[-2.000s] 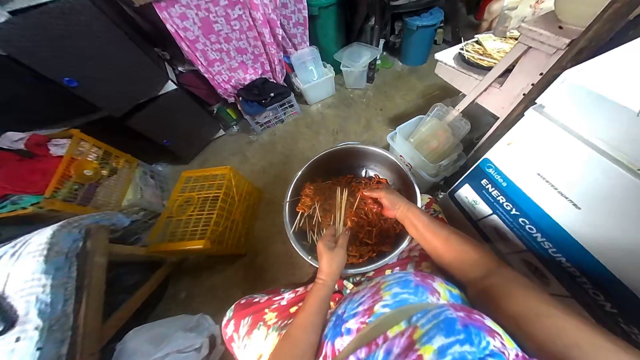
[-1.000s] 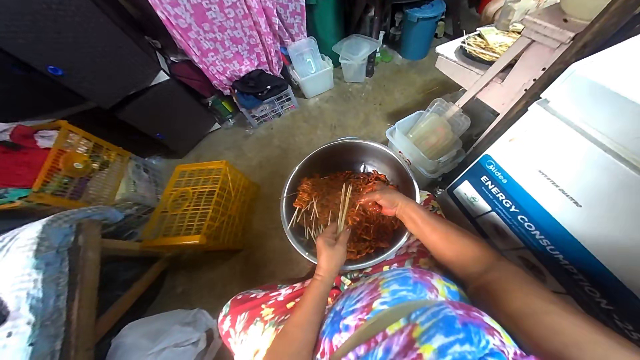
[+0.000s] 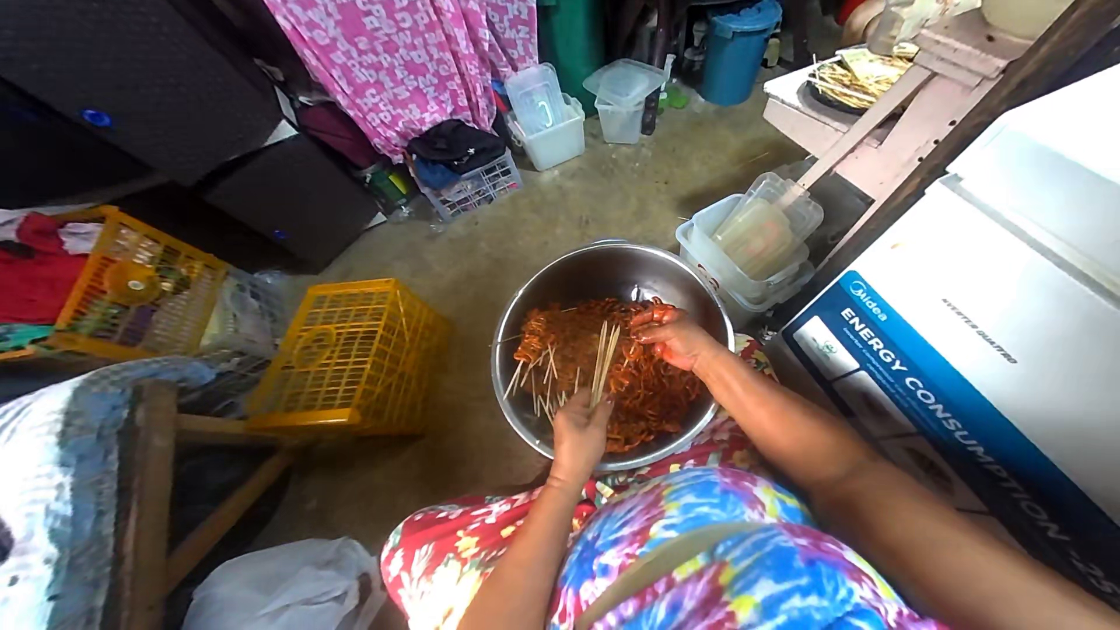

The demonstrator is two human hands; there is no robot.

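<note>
A large steel basin [image 3: 514, 404] rests by my lap and holds a heap of red-sauced strips of food [image 3: 652, 398]. My left hand [image 3: 581, 429] grips a small bundle of thin wooden skewers [image 3: 604, 359], which point up over the heap. At the basin's right side, my right hand [image 3: 669, 335] has its sauce-stained fingers curled at the edge of the food, pinching some of the strips. Loaded skewers [image 3: 535, 337] lie together at the left of the basin, their bare ends toward me.
An upturned-looking yellow plastic crate [image 3: 350, 350] stands left of the basin. Nested clear plastic tubs [image 3: 744, 262] sit close on its right, beside a large white appliance carton [image 3: 919, 367]. A white plastic bag [image 3: 284, 586] lies at lower left. A pink wooden bench [image 3: 945, 114] is at upper right.
My right hand has lifted slightly from the food and its fingers show more. The skewer bundle stays in my left hand.
</note>
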